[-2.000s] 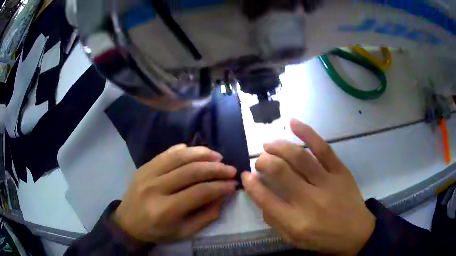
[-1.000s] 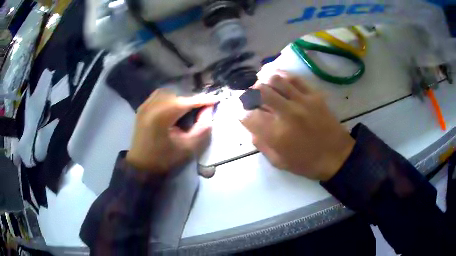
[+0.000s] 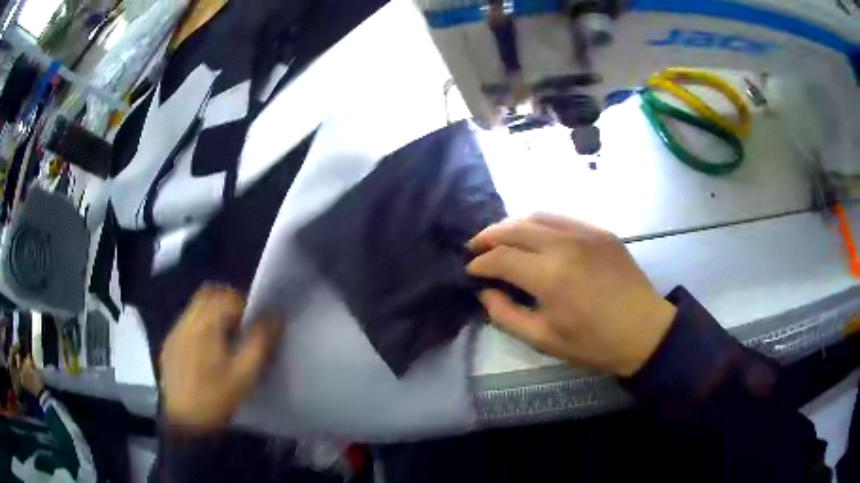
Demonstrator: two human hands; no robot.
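Note:
A dark cloth panel (image 3: 405,245) lies in front of the machine head, over a larger pale grey-white piece (image 3: 325,363) that reaches the table's front edge. My right hand (image 3: 570,292) pinches the dark panel's right edge between fingers and thumb. My left hand (image 3: 212,354) is blurred, at the left edge of the pale piece; whether it grips the cloth cannot be told. The presser foot area (image 3: 519,118) is brightly lit, behind the dark panel's top corner.
The white machine head (image 3: 651,57) spans the upper right. Scissors with green (image 3: 693,141) and yellow handles lie under it. An orange stick (image 3: 847,236) is at far right. Black and white cut pieces (image 3: 170,141) are stacked at left, beside a grey box (image 3: 42,250). A person's hand (image 3: 30,377) shows at lower left.
The dark panel now lies spread in front of the machine. My left hand has moved left and towards me. My right hand has moved slightly towards me, away from the needle area. The view has shifted left.

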